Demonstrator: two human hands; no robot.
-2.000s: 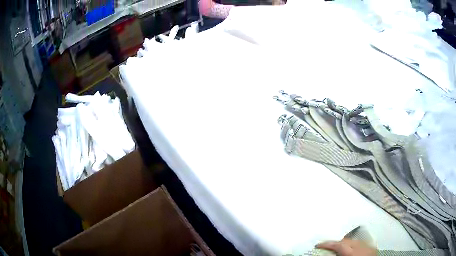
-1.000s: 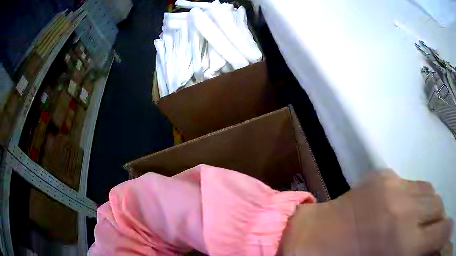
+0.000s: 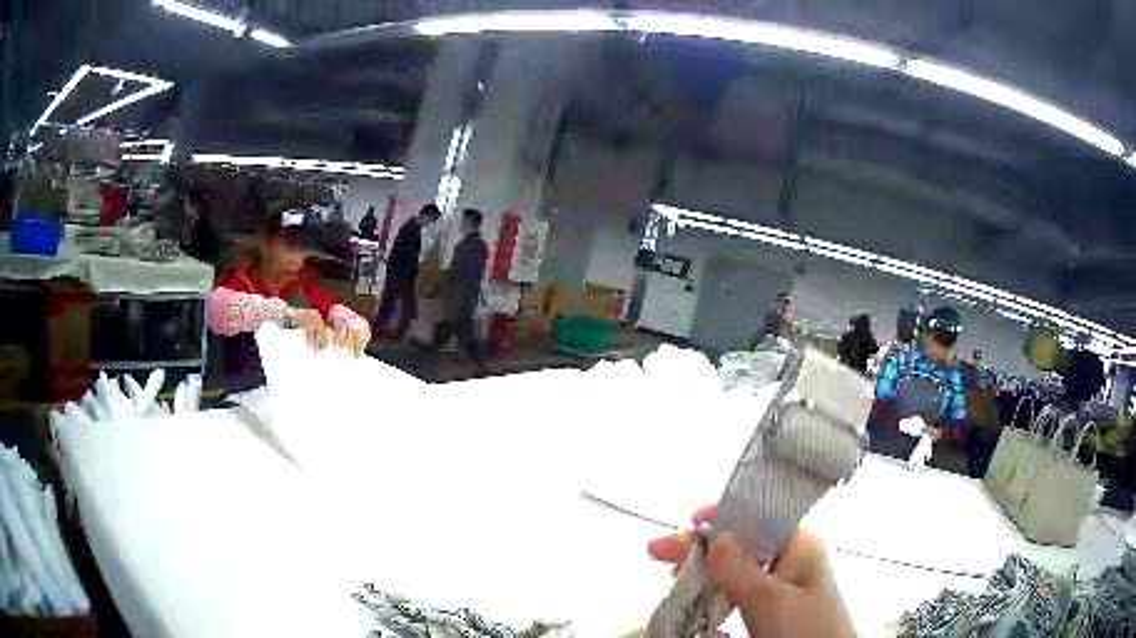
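My right hand [image 3: 779, 586] is raised at the lower right of centre, its wrist cut off by the bottom edge. It is closed round a folded grey-beige ribbed webbing strap [image 3: 791, 467], which stands up tilted to the right. The strap's lower end runs out of the picture. Small silver hooks of more straps [image 3: 455, 619] show on the table at the bottom edge; the rest of that pile is cut off. My left hand is not in view.
A white-covered table [image 3: 411, 536] spreads ahead. A person in red [image 3: 287, 293] handles a white sheet [image 3: 318, 386] opposite. Strap bundles [image 3: 1022, 604] lie lower right, beige tote bags [image 3: 1044, 486] stand beyond, and rolled white pieces [image 3: 31, 536] are at left.
The view has swung up and right, from the floor cartons to the room. The pink-sleeved left arm has gone out of view. My right hand now shows, holding up a folded strap.
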